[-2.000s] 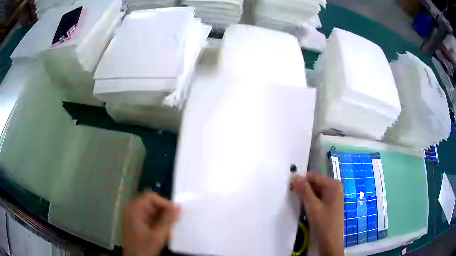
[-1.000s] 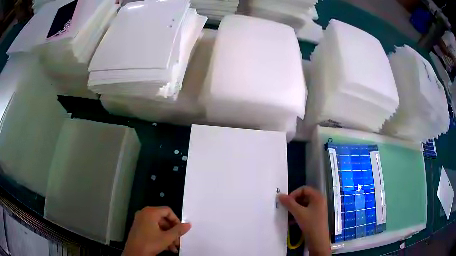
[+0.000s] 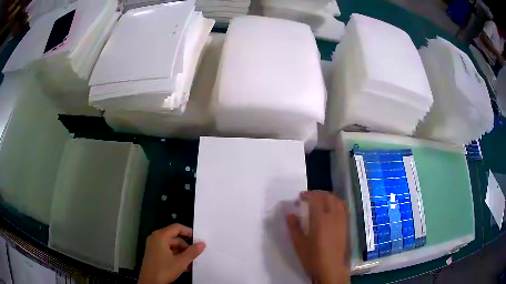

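A plain white sheet (image 3: 238, 194) lies at the centre and runs off the bottom of the picture. My left hand (image 3: 171, 254) grips its left edge between thumb and fingers. My right hand (image 3: 323, 236) is over its right edge, with thumb and fingers apart and fingertips on the sheet. The small dark marks seen there earlier are hidden or blurred under the fingers. What lies under the sheet is hidden.
Blue cell strings (image 3: 391, 202) lie on pale green sheets (image 3: 444, 188) at right. A grey-green stack (image 3: 89, 199) stands at near left. Tall white stacks (image 3: 269, 72) line the back. A phone (image 3: 59, 30) lies on the back-left stack. White scraps (image 3: 187, 168) dot the green mat.
The white sheet has come down from a raised position onto the central spot. My right hand has gone from pinching near the dark marks to spreading over the sheet's right edge.
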